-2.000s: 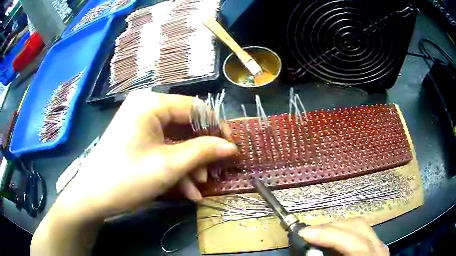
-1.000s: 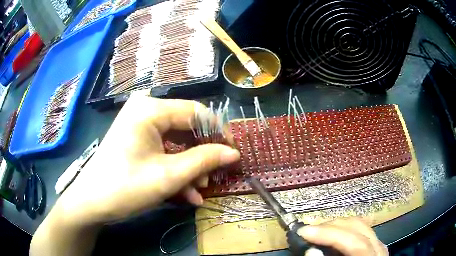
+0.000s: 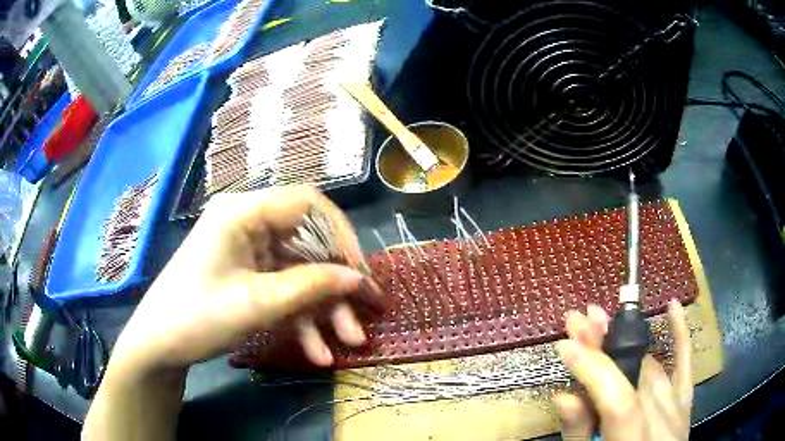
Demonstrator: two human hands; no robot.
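My left hand (image 3: 250, 284) is closed on a bunch of thin leaded components (image 3: 314, 239), over the left end of the dark-red holder board (image 3: 534, 284). The lower ends of the bunch are hidden by my fingers. My right hand (image 3: 624, 379) holds the soldering iron (image 3: 631, 319) by its dark grip. The iron points up and away, its tip past the board's far edge at the right. A few thin leaded components (image 3: 465, 228) stand in the board right of my left hand, some leaning.
A cardboard pad (image 3: 516, 413) with silvery strands lies under the board. Behind are a flux pot (image 3: 392, 172) with a brush (image 3: 379, 112), a black tray of parts (image 3: 366, 164) and a large fan grille (image 3: 581, 103). Blue trays (image 3: 112, 172) are at left, scissors (image 3: 86, 353) below.
My right hand has moved right and raised the iron from the board's near edge; its tip now points away. My left hand has tilted the bunch. The whole view has shifted slightly.
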